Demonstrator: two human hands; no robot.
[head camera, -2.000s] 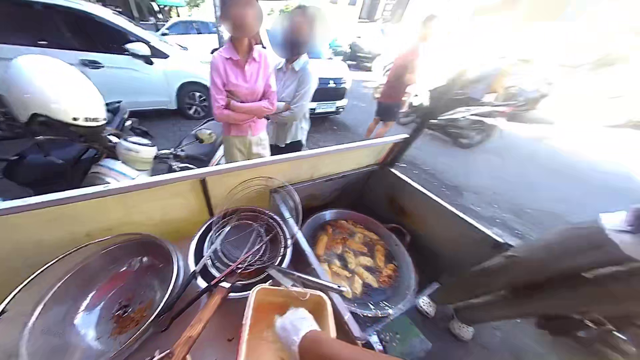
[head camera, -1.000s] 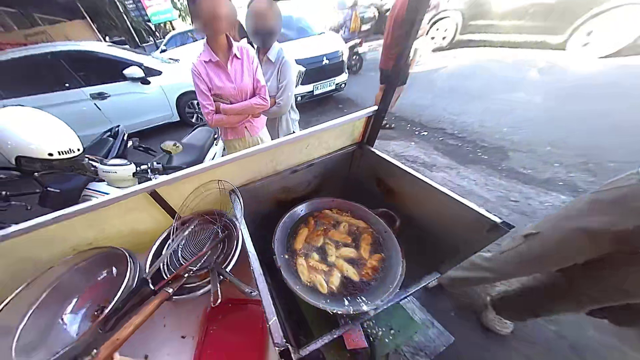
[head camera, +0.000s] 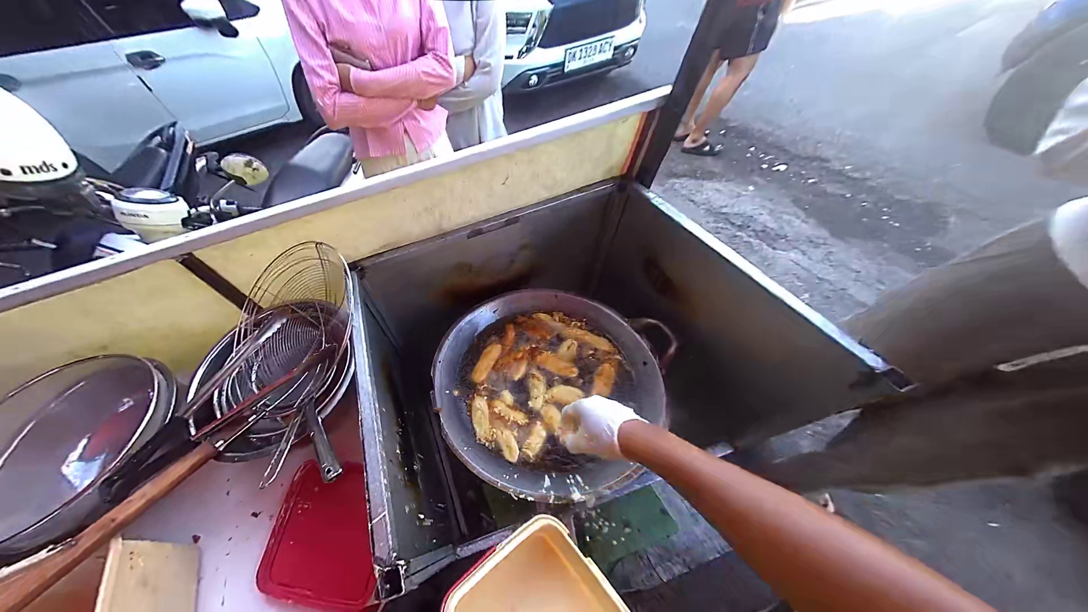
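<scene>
My right hand (head camera: 597, 427), in a white glove, hangs over the near right part of a wok (head camera: 548, 484) of dark oil. Its fingers are bunched; whether they hold a piece of food is hidden. Several browned and paler battered pieces (head camera: 537, 387) float in the oil, some close beside the fingertips. A cream plastic container (head camera: 537, 574) stands at the bottom edge, nearer to me than the wok. My left hand does not show, and whether it holds the container cannot be told.
Metal walls (head camera: 756, 280) surround the wok. Left of it lie wire strainers (head camera: 293, 348), a red plastic lid (head camera: 321, 531), a long wooden handle (head camera: 127, 510) and a large glass lid (head camera: 72, 442). People stand beyond the cart's front panel (head camera: 501, 183); a person's trousered leg (head camera: 960, 357) is at right.
My gloved hand, inside the cream container two seconds ago and not visible one second ago, is now over the wok. The container has come back into view at the bottom.
</scene>
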